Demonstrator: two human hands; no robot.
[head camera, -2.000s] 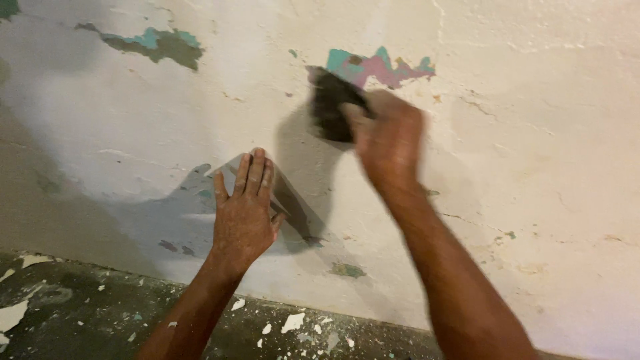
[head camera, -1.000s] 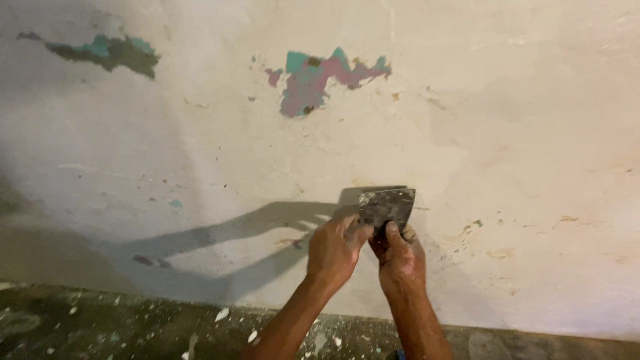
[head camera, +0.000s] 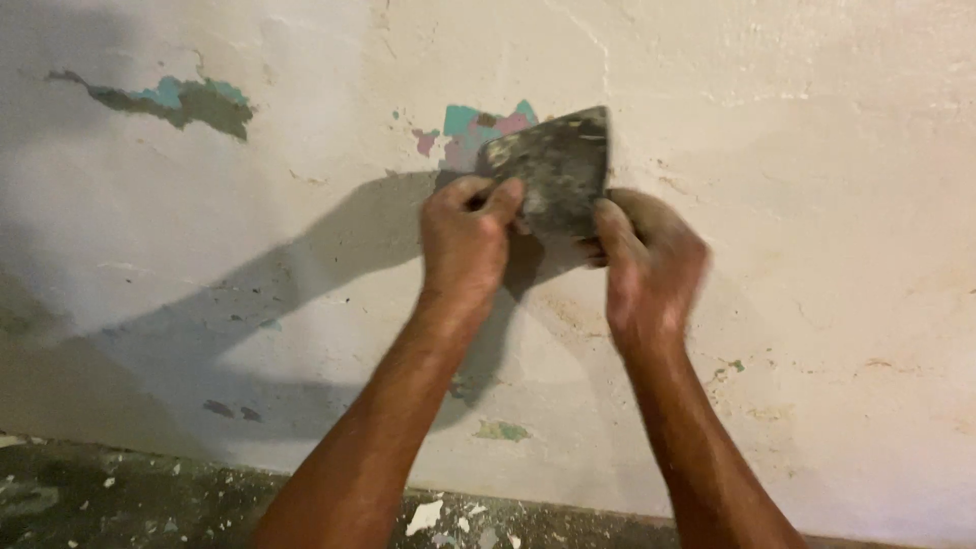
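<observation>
A dark, worn sheet of sandpaper, roughly four-sided and tilted, is held up between my two hands in front of the wall. My left hand pinches its lower left edge between thumb and fingers. At its lower right edge, my right hand grips it, slightly blurred. Behind the sheet's upper left corner shows a patch of turquoise and pink old paint on the cream wall.
A grey-green and turquoise patch marks the wall at the upper left. Smaller bare spots and cracks dot the surface. Along the bottom runs a dark floor strewn with pale paint flakes.
Two seconds ago my left hand lay spread on the wall while my right hand held the dark piece near the turquoise patch. Both hands now hold it, higher on the wall than one second ago.
</observation>
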